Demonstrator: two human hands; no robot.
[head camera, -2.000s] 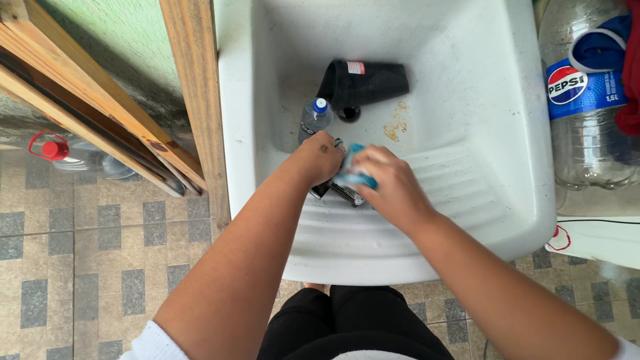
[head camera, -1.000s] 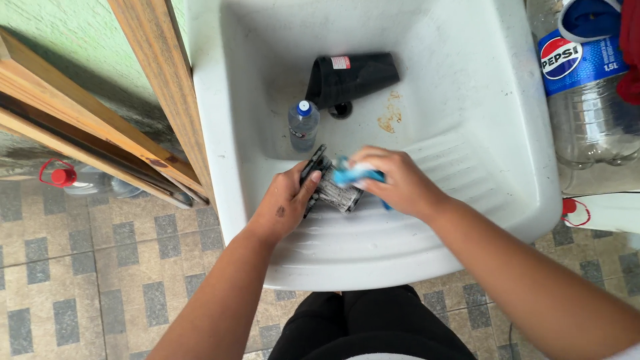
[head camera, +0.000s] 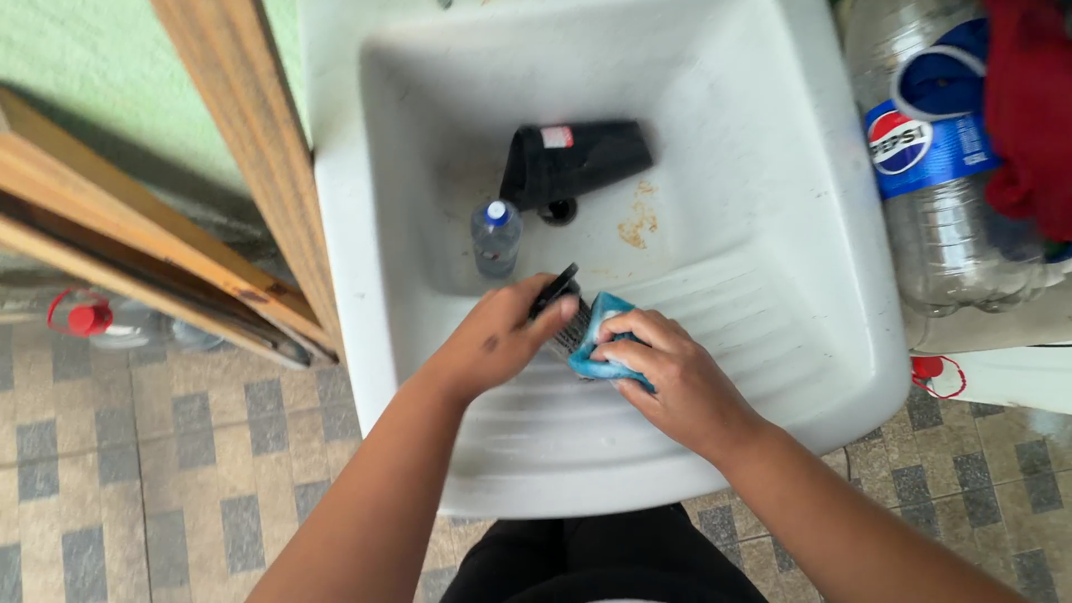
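Note:
My left hand (head camera: 504, 339) grips a dark object with a ribbed or mesh-like part (head camera: 571, 322), partly covered by my fingers; its exact kind I cannot tell. A soapy blue cloth or sponge (head camera: 605, 327) is held in my right hand (head camera: 674, 377) and touches the right side of that object. Both hands are over the ribbed washboard slope of a white laundry sink (head camera: 846, 251). Beyond my left hand a small clear plastic bottle with a blue and white cap (head camera: 496, 243) stands in the basin. A black container with a pale and red label (head camera: 586, 159) lies beside the drain hole (head camera: 558, 211).
Wooden beams (head camera: 251, 151) lean close along the sink's left side. At the right are a large clear Pepsi bottle (head camera: 946, 234) and red cloth (head camera: 1026, 117). A red-capped bottle (head camera: 90, 319) is on the tiled floor at the left. Yellowish stains mark the basin floor.
The blue cloth or sponge has moved over the dark object between frames, with my right hand on it. My left hand keeps its hold. The bottle and black container have stayed in the basin.

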